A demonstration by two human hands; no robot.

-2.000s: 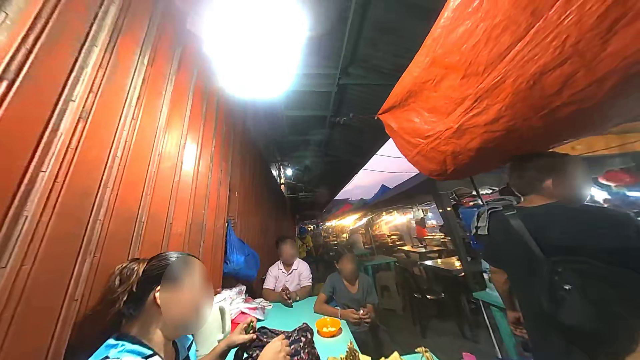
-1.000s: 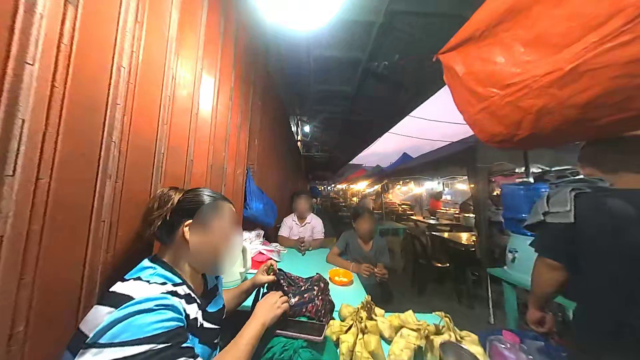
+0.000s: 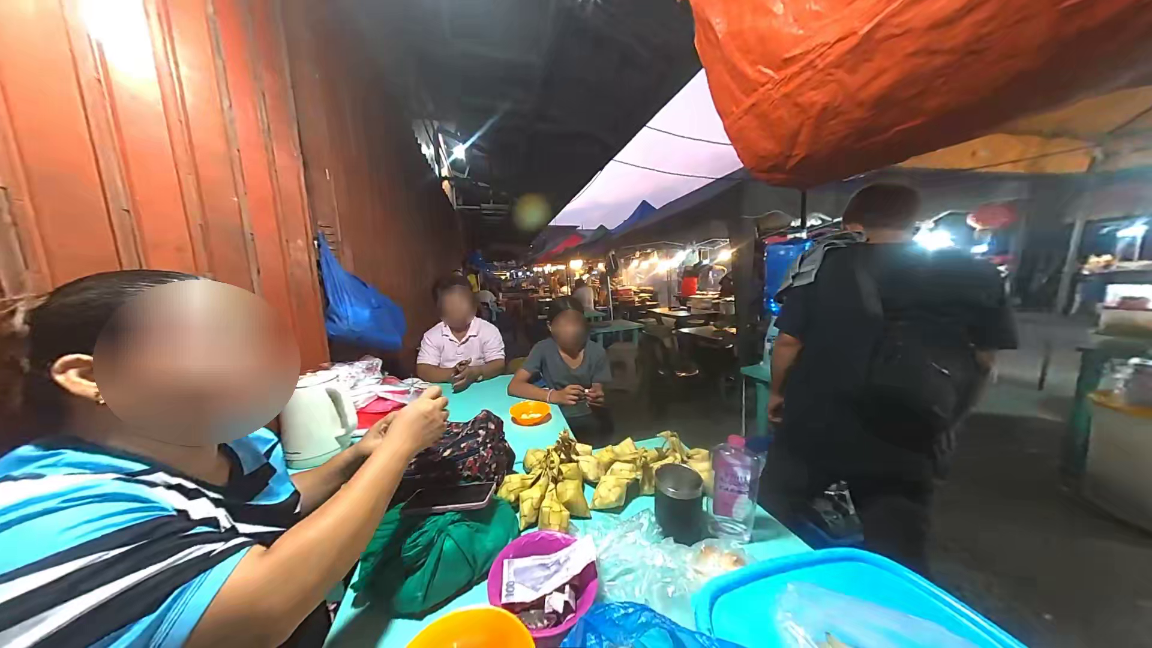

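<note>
Neither of my hands shows in the head view. A turquoise table (image 3: 477, 400) reaches away before me. On it lie several woven palm-leaf rice pouches (image 3: 567, 490), tied in bunches. Right of them stand a dark lidded jar (image 3: 679, 504) and a clear plastic bottle with a pink cap (image 3: 734, 490). Nearer are a magenta bowl (image 3: 585, 598) holding banknotes, a clear plastic bag (image 3: 630, 558), an orange bowl (image 3: 472, 630), a blue plastic bag (image 3: 639, 628) and a light-blue tub (image 3: 837, 567). A phone (image 3: 450, 498) rests by a green cloth bundle (image 3: 436, 558).
A person in a striped shirt (image 3: 117, 558) sits close at the left, hands raised. Two seated people (image 3: 461, 346) are at the far end, near an orange dish (image 3: 530, 413). A white electric kettle (image 3: 315, 418) stands left. Someone with a black backpack (image 3: 918, 360) stands right; an orange tarp (image 3: 864, 90) hangs overhead.
The view has tilted down, bringing the near tabletop into sight. The person at the left has raised their hands from the patterned cloth bag. The standing person at the right has turned their back.
</note>
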